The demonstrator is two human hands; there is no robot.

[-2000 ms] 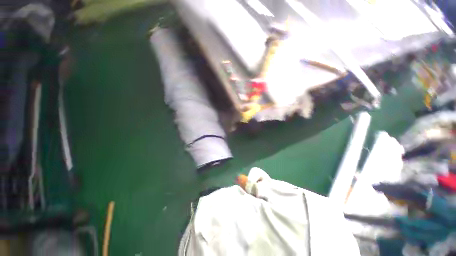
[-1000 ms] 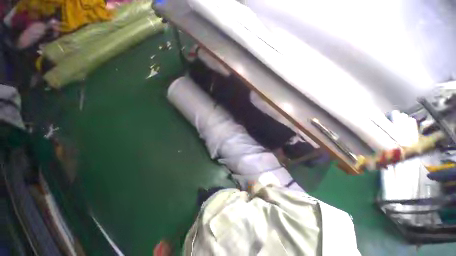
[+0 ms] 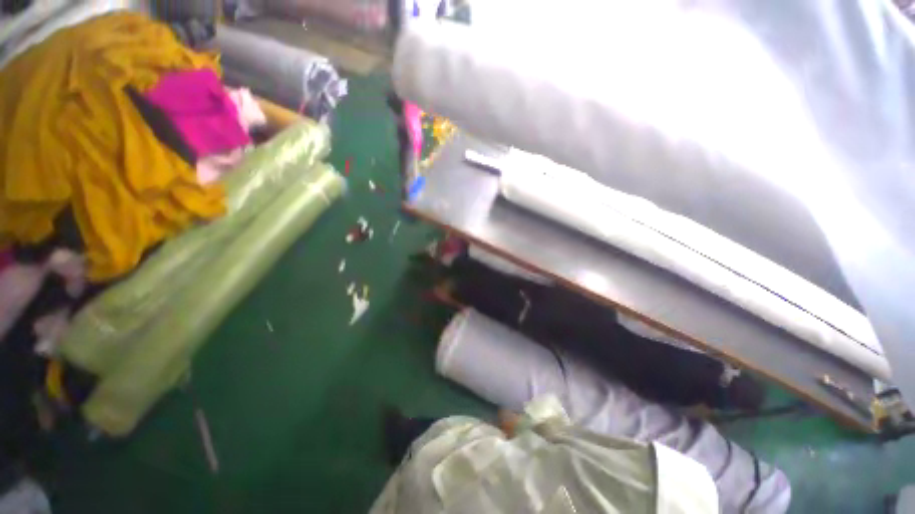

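Neither of my hands can be made out. Pale cream cloth (image 3: 542, 467) fills the bottom centre; whether it is worn or carried is unclear. A small orange-brown spot at its top edge is too blurred to name. Just ahead, a light grey fabric roll (image 3: 507, 359) lies on the green floor, partly hidden by the cream cloth. Above it is a grey table (image 3: 562, 246) with a brown edge. A long white roll or folded cloth (image 3: 682, 246) lies along the table's near side, with a wide pale grey sheet (image 3: 622, 110) behind it.
Yellow-green wrapped rolls (image 3: 216, 291) lie on the floor at left. Mustard fabric (image 3: 100, 120) and a magenta piece (image 3: 201, 108) are heaped beside them. A grey roll (image 3: 271, 65) lies further back. Small scraps (image 3: 358, 303) dot the green floor. Dark material sits under the table.
The view has swung left. The table and grey roll have shifted right and down in the picture, and the mustard heap and yellow-green rolls have come further into view.
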